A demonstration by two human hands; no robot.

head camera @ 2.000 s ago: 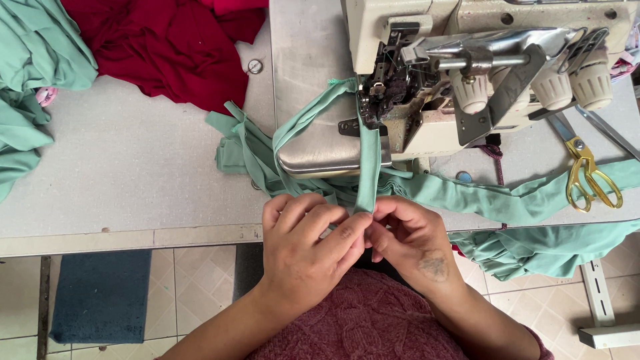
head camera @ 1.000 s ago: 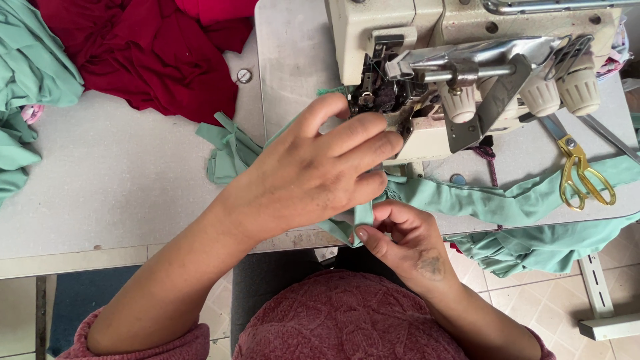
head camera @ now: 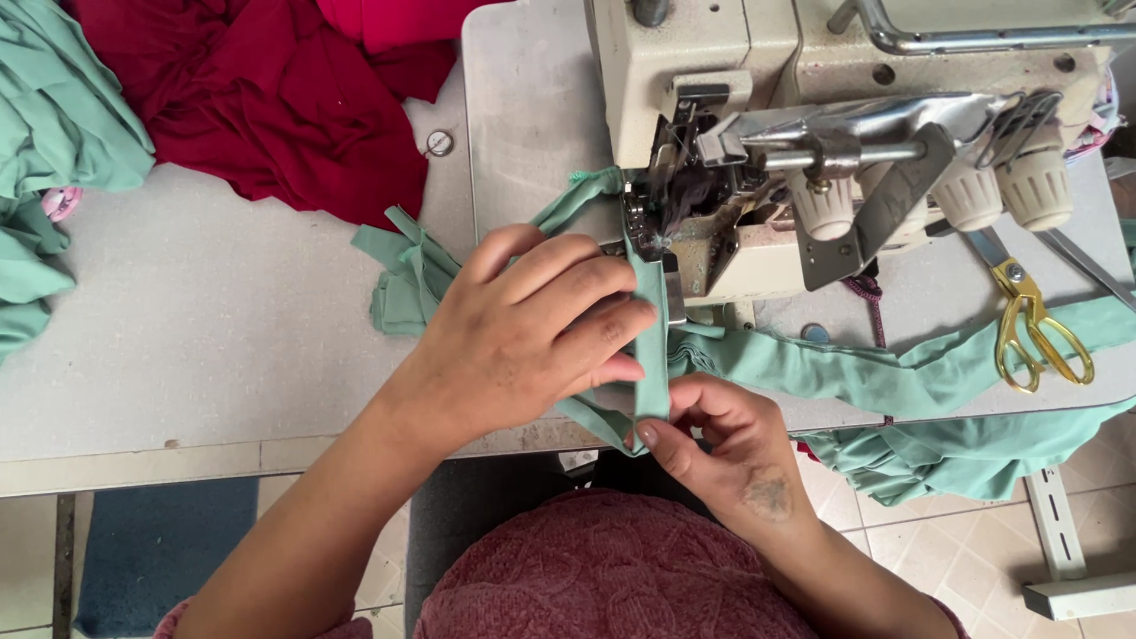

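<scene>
A narrow folded strip of mint-green fabric [head camera: 651, 355] runs from the presser-foot area of a cream overlock sewing machine [head camera: 683, 53] toward the table's front edge. My right hand [head camera: 728, 444] pinches its near end between thumb and fingers. Along the strip's left side lies my left hand [head camera: 532, 328], its fingers bent and their tips at the fabric; whether they grip it cannot be told. More of the green strip loops behind the left hand, with loose ends [head camera: 404, 284] left of it. The needle is hidden among the dark metal parts.
Gold-handled scissors [head camera: 1029, 311] lie at the right, near a long green fabric band [head camera: 852, 364]. Dark red fabric [head camera: 293, 98] and a green fabric pile [head camera: 62, 98] occupy the table's back left. Metal brackets and tension knobs [head camera: 967, 195] jut out above the right hand.
Two seconds ago both hands were together on the strip at the table's front edge. My left hand went up toward the presser foot, then came back down a little; my right hand stays on the strip.
</scene>
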